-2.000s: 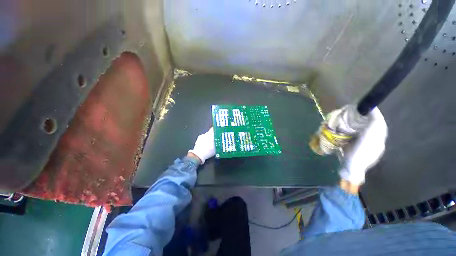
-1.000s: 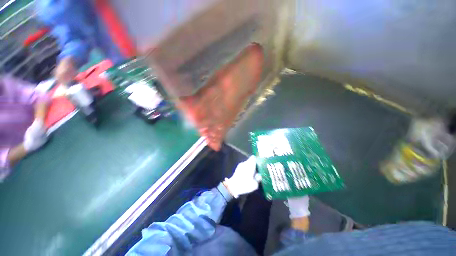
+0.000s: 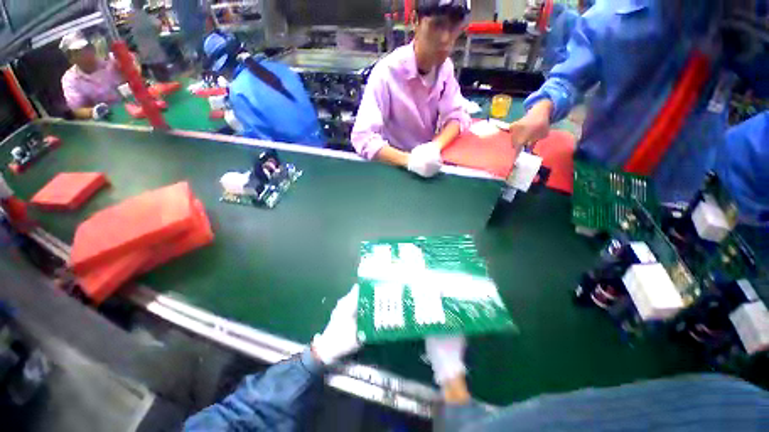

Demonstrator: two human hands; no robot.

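A green circuit board (image 3: 472, 291) with white solder bars facing up is held over the green conveyor, near its front edge. My left hand (image 3: 339, 327), in a white glove, grips the board's left edge. My right hand (image 3: 446, 356), also in a white glove, is at the board's near edge, its fingers partly hidden under the board. The underside of the board is hidden.
The green conveyor (image 3: 278, 245) has metal edging. Red-orange foam pads (image 3: 143, 228) lie at left, with a component-side board (image 3: 260, 180) behind. Several boards (image 3: 651, 291) stand at right. A person in pink (image 3: 413, 110) and a person in blue (image 3: 615, 84) are across the conveyor.
The view has swung left from the booth to the conveyor. The board has moved over the conveyor in both hands. My right hand has let go of the wrapped nozzle, which is out of view.
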